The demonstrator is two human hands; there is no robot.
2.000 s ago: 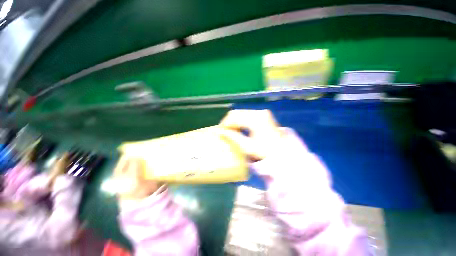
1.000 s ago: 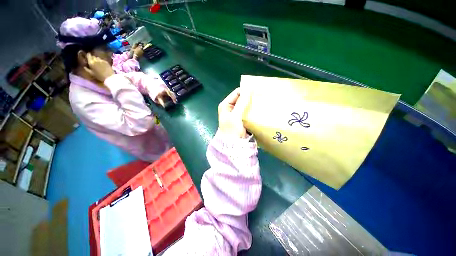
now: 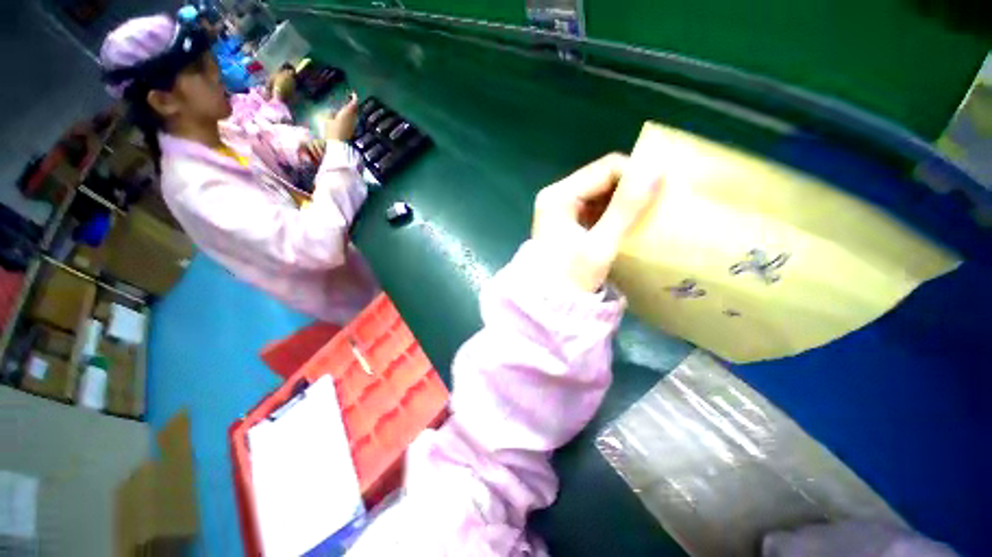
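My left hand (image 3: 584, 218) grips the left edge of a yellow paper sheet (image 3: 816, 234) between thumb and fingers. The sheet is raised above the bench, slightly curved, with small dark pinwheel-like drawings on it. A shiny tan board (image 3: 713, 452) lies below it, beside the blue mat (image 3: 903, 403). A blurred pinkish shape, seemingly my right hand or sleeve (image 3: 843, 541), is cut off by the bottom edge over the board. Its fingers cannot be made out.
A red divided crate (image 3: 397, 375) with a clipboard (image 3: 305, 462) stands at lower left. A pink-coated person (image 3: 256, 218) sits farther along the green bench (image 3: 462, 163). A black tray (image 3: 386, 141) and a small white-and-dark object (image 3: 400, 213) lie there. A metal rail runs behind.
The yellow sheet and my left hand have moved right in view. The pinkish shape has appeared at lower right. The other person's hand has left the face, and the small bench object now shows.
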